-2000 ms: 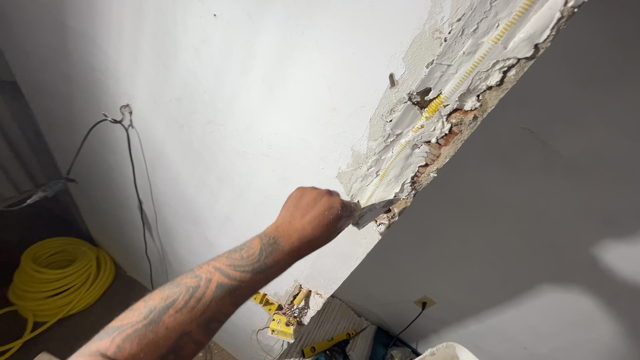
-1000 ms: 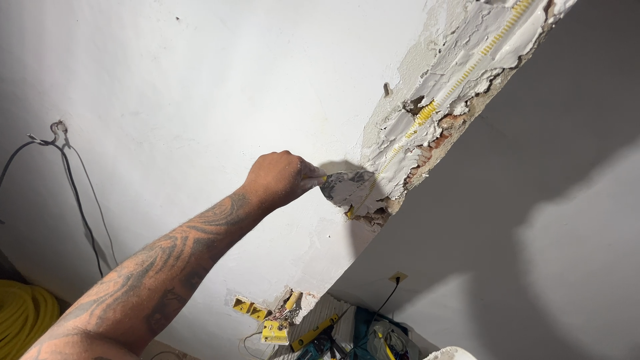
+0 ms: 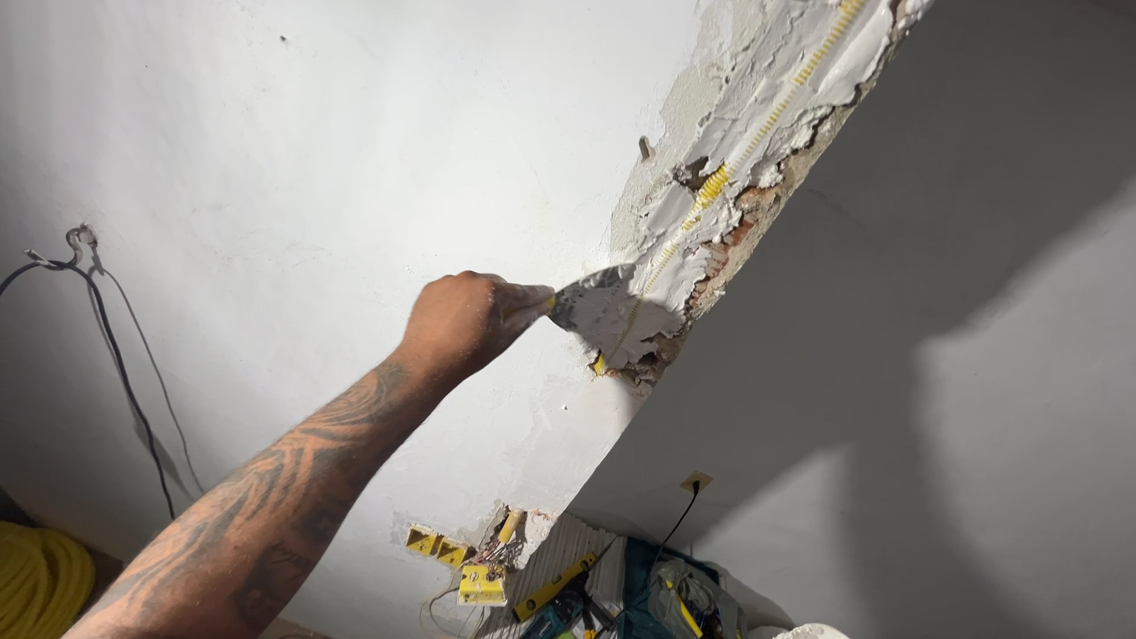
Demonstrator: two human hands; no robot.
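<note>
My left hand (image 3: 475,315), its fingers dusted white, is closed on the yellow handle of a putty knife. The knife's grey metal blade (image 3: 590,293) is smeared with white plaster and lies over the lower part of the plastered channel in the wall. A yellow corrugated conduit (image 3: 713,186) runs diagonally up that channel, partly covered by rough white plaster (image 3: 688,257). Its lower yellow end (image 3: 600,364) shows by the broken edge. Red brick (image 3: 732,240) is exposed along the wall's corner. My right hand is not in view.
Yellow electrical boxes (image 3: 482,586) and loose wires sit at the broken wall below. Nearby lie a yellow spirit level (image 3: 555,587) and tool bags (image 3: 692,599). Black cable (image 3: 124,382) hangs at left, above a coiled yellow conduit (image 3: 40,577). A plugged socket (image 3: 697,482) is on the shaded wall.
My left hand has drawn back leftward from the channel's edge since the oldest frame. The putty knife's blade, mostly hidden then, now shows over the plaster.
</note>
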